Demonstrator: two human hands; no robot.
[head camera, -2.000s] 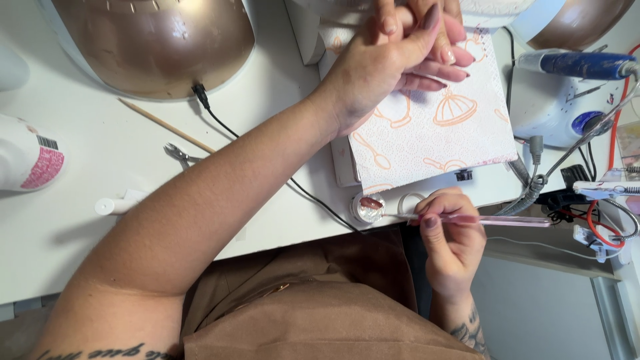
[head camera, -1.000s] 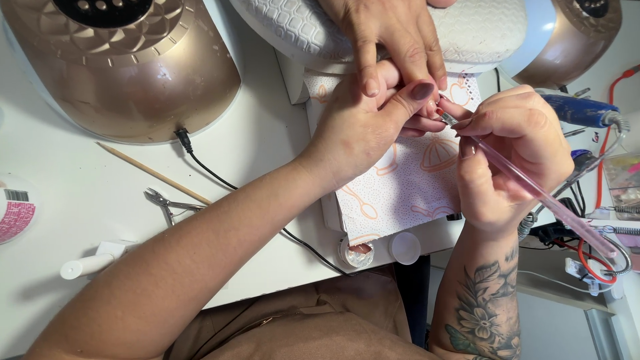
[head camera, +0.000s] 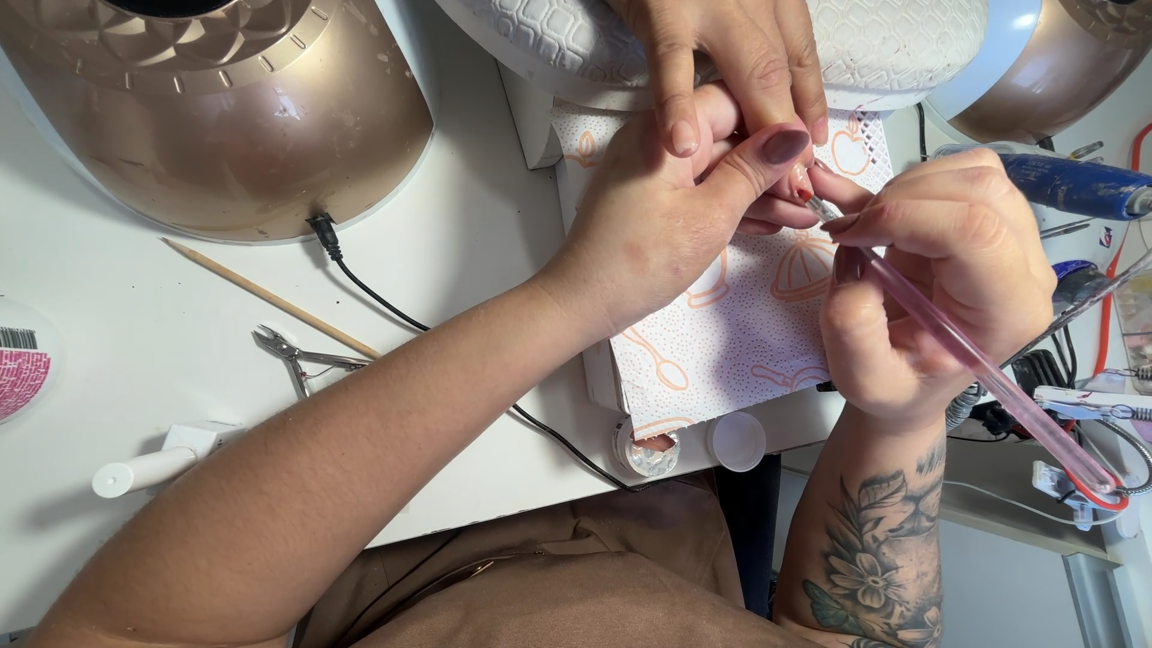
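My left hand (head camera: 670, 211) is closed around a finger of another person's hand (head camera: 747, 58), with my thumb lying over it. Between the fingers of my right hand (head camera: 936, 279) is a nail brush with a clear pink handle (head camera: 981, 364). Its tip meets the held finger's nail, where reddish product shows. Beneath the hands lies a patterned paper towel (head camera: 666, 364). At its lower edge stands a small open jar (head camera: 650, 450) with reddish contents, beside a round white lid (head camera: 736, 441).
A gold nail lamp (head camera: 270, 135) with a black cable stands at the left. Near it are a wooden stick (head camera: 265, 292), cuticle nippers (head camera: 292, 355) and a white bottle (head camera: 148, 470). A white textured hand rest (head camera: 900, 49) is at the top, a blue nail drill handpiece (head camera: 1071, 183) at the right.
My right hand has gone from beside the jar up to the held finger, carrying the brush. Over the last second both hands have stayed near the same place.
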